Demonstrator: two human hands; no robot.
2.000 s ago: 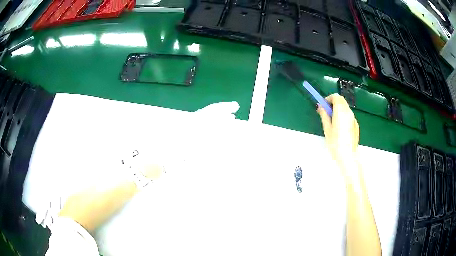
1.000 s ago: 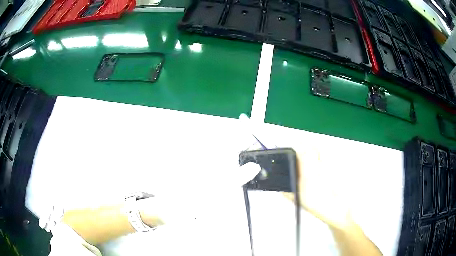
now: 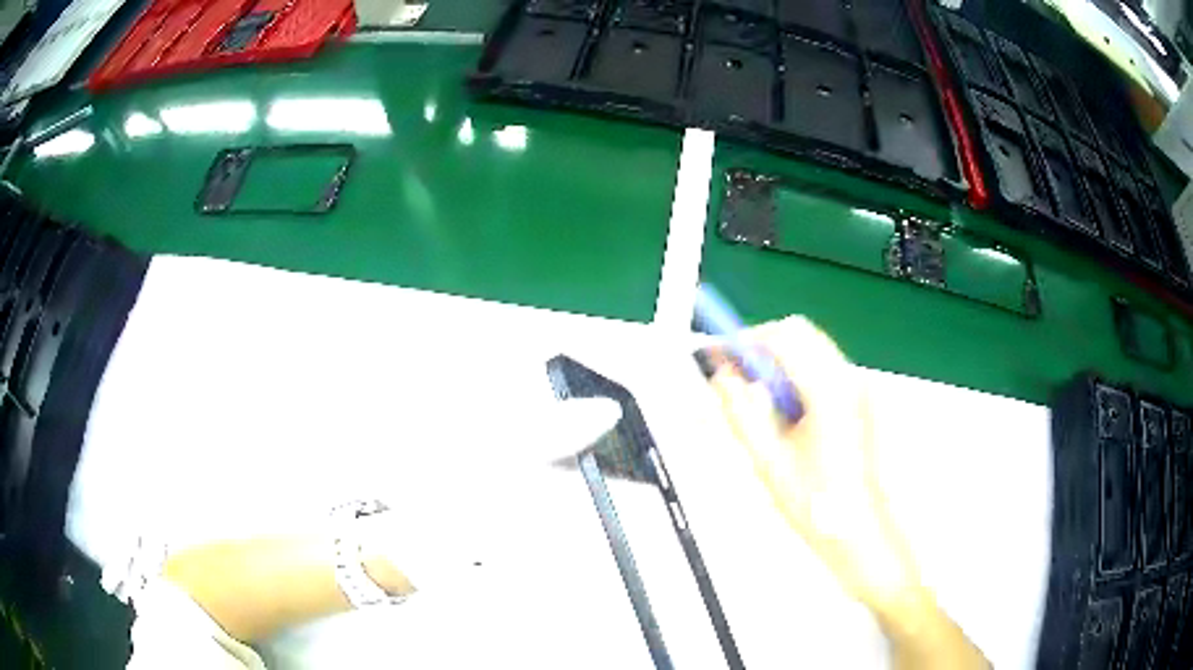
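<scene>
A black phone middle frame (image 3: 637, 452) is held tilted over the white mat (image 3: 262, 393), its solid end up and its lower part cut off by the picture's bottom edge. My left hand (image 3: 582, 429), in a white glove that fades into the mat, grips the frame at its solid end. My right hand (image 3: 798, 419) is bare, just right of the frame, and holds a slim purple-blue hand tool (image 3: 752, 356). The tool is blurred and does not visibly touch the frame.
Frames lie on the green surface (image 3: 523, 236) at left (image 3: 279, 179), at right (image 3: 811, 225) and far right. A white strip (image 3: 683, 223) crosses it. Black trays stand at back (image 3: 733, 66), left (image 3: 66, 327) and right (image 3: 1132, 497). A red tray (image 3: 196, 39) is at back left.
My left hand has taken hold of a frame, which has since turned and tilted. My right hand has come back from the green surface over the mat. The frames on the green surface have shifted left.
</scene>
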